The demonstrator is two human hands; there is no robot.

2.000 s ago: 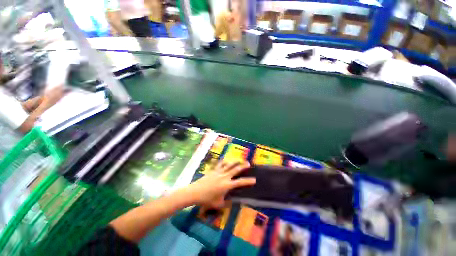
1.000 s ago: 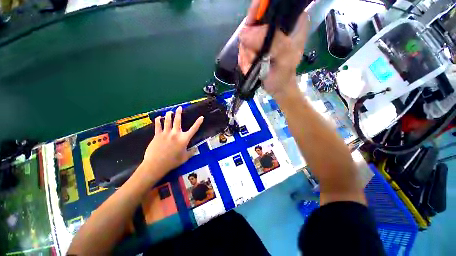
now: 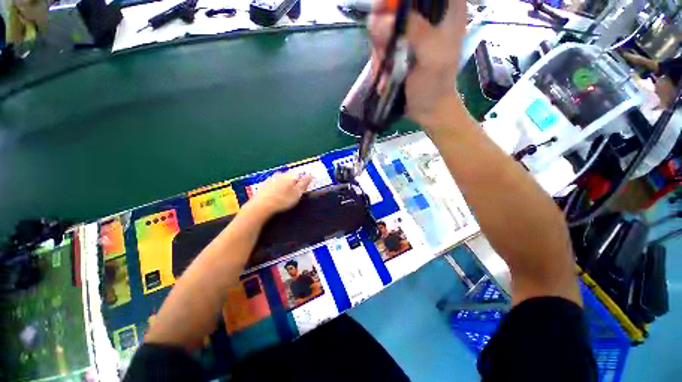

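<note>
A long black unit (image 3: 314, 216) lies slantwise on the printed sheet (image 3: 340, 280). My left hand (image 3: 280, 195) is at its far long edge, with the forearm across the unit; its fingers look curled on that edge, partly hidden. My right hand (image 3: 432, 71) is shut on the power screwdriver (image 3: 389, 89), at the top. The driver points down; its silvery tip (image 3: 364, 153) is just beyond the unit's right end, by a small dark-and-silvery part (image 3: 345, 171). Whether they touch cannot be told. A thin black cord (image 3: 369, 224) lies at the unit's right end.
Another black unit (image 3: 357, 108) is on the green belt (image 3: 187, 112) behind the driver. A white machine (image 3: 557, 112) with a clear window stands right, with black hoses. Below it are a blue basket (image 3: 486, 317) and stacked black units (image 3: 624, 257). A person is partly visible far right.
The unit has shifted right and turned slightly. My left hand has moved from spread on its top to its far edge. The driver's tip has lifted off the unit's right end.
</note>
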